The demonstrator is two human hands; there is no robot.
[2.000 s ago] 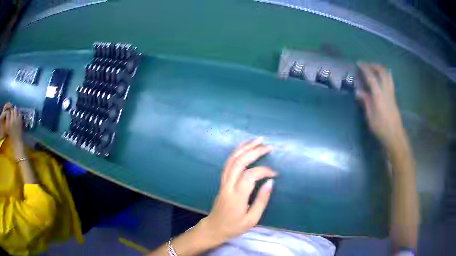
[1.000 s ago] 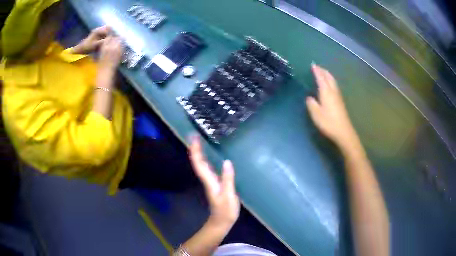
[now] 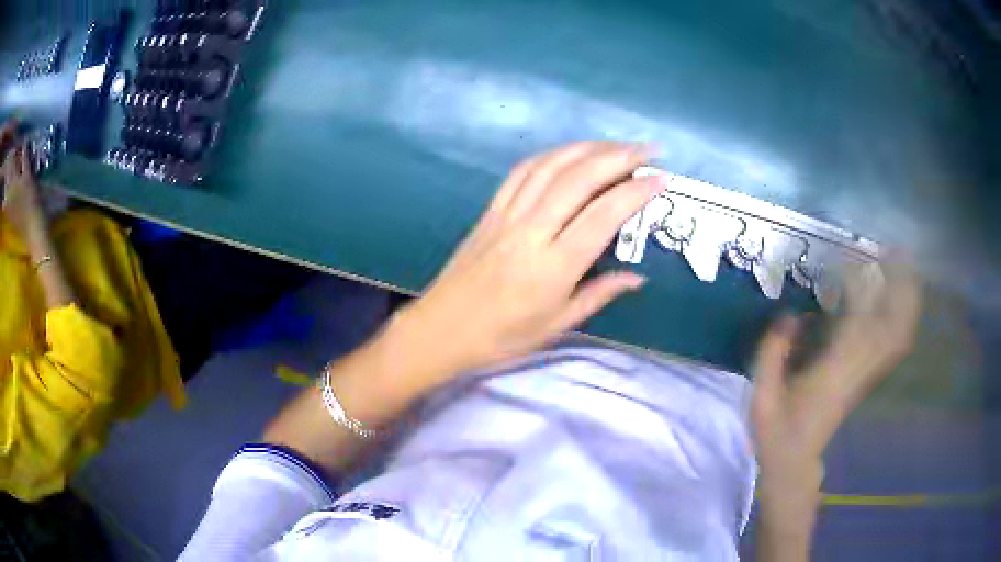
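A white four-up strip (image 3: pixel 724 225) lies over the green bench near its front edge, straight edge away from me and toothed edge towards me. Round outlines show along it. My left hand (image 3: pixel 527 242) has its fingertips on the strip's left end, thumb apart below. My right hand (image 3: pixel 840 351) is at the strip's right end, fingers over it and thumb apart. The right hand is blurred, and its fingertips hide that end.
A dark block of loaded strips (image 3: pixel 181 82) lies at the bench's left, beside a small round disc (image 3: pixel 120 85) and a black mobile phone (image 3: pixel 94 82). A person in yellow clothing (image 3: pixel 82 340) is at the far left. The bench's front edge (image 3: pixel 252 248) runs below.
One second ago both hands were apart and empty, with the view turned towards the neighbour. Now the view has swung back, and both hands are at the ends of a white strip.
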